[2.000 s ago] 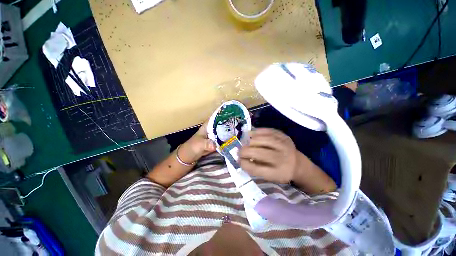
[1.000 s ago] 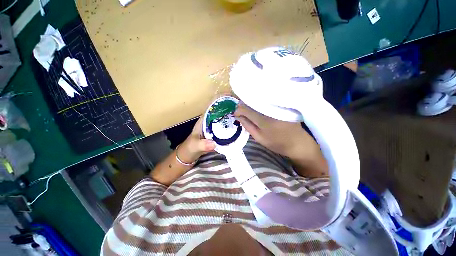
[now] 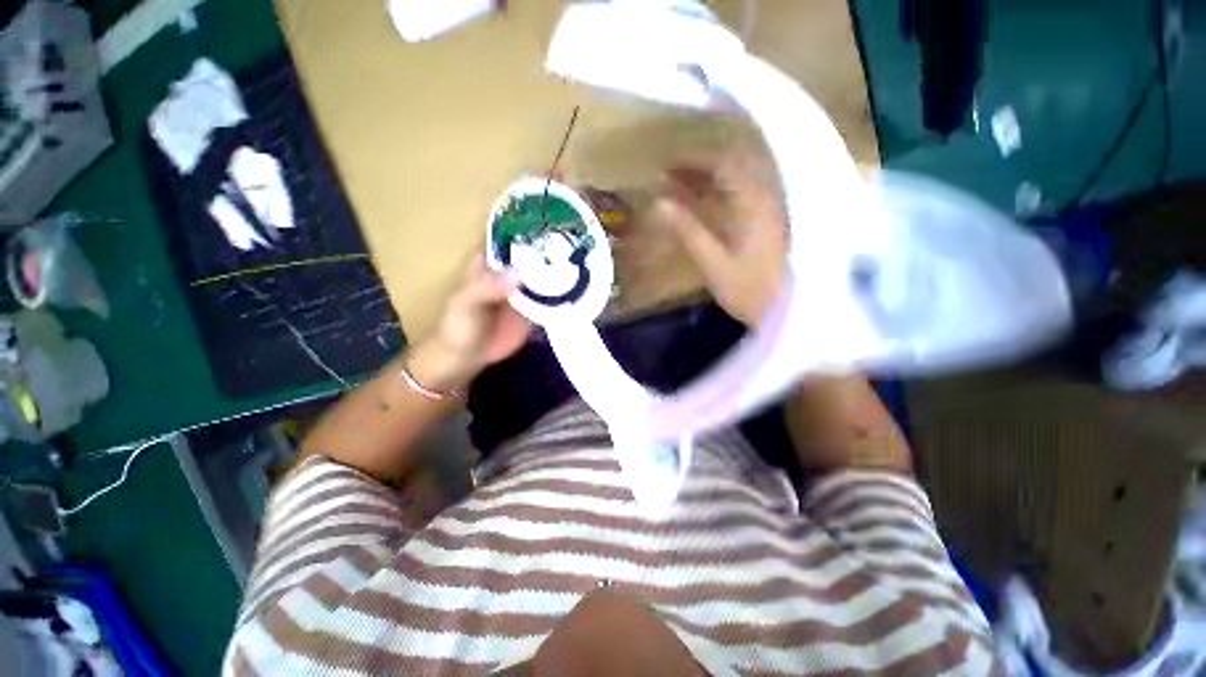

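Note:
White headphones [image 3: 809, 146] reach from the cardboard's edge up and to the right, their band blurred. The open earcup [image 3: 549, 265] shows a green circuit board [image 3: 545, 220] in its upper part and a black curved strip below. A thin dark wire stands up from it. My left hand [image 3: 483, 318] grips the earcup's lower left rim. My right hand [image 3: 727, 225] is blurred, to the right of the earcup and partly behind the headband. Its fingers are off the open cup. Whether it holds something cannot be told.
Tan cardboard [image 3: 397, 146] covers the bench. A black cutting mat [image 3: 284, 318] with white scraps [image 3: 199, 117] lies at the left. A black cylinder [image 3: 946, 60] stands at the top right on the green bench. A clear bag, blurred, hangs by the headband. White headsets lie at the lower right.
My left hand and the headphones have moved up over the cardboard. My right hand has left the open earcup and moved right. The wire now stands up from the cup. The yellow block seen earlier is gone from it.

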